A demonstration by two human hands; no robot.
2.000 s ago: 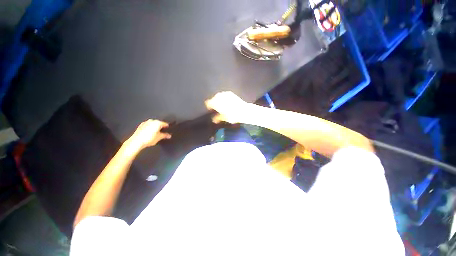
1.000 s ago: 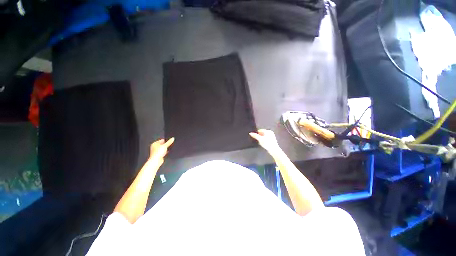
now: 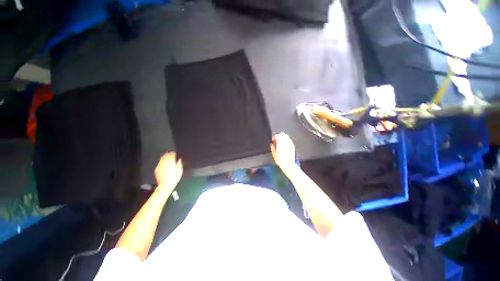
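A black garment piece (image 3: 216,110) lies flat on the dark grey ironing table cover (image 3: 296,60) in front of me. My left hand (image 3: 169,171) is at its near left corner, with the fingers closed on the edge. My right hand (image 3: 283,151) is at its near right corner, with the fingers curled on the edge. The steam iron (image 3: 324,121) rests on the table to the right of the garment, its pointed end towards the left. Neither hand touches it.
A black garment stack (image 3: 87,142) lies at the left edge, with a red cloth (image 3: 39,110) beyond it. Folded black garments (image 3: 279,8) lie at the far edge. A blue crate (image 3: 404,181) with black cloth stands at the near right. A hose support line (image 3: 438,111) runs right from the iron.
The garment was out of clear view two seconds ago and lay flat one second ago. Since then my fingers have closed more at its near corners. The whole view has shifted slightly.
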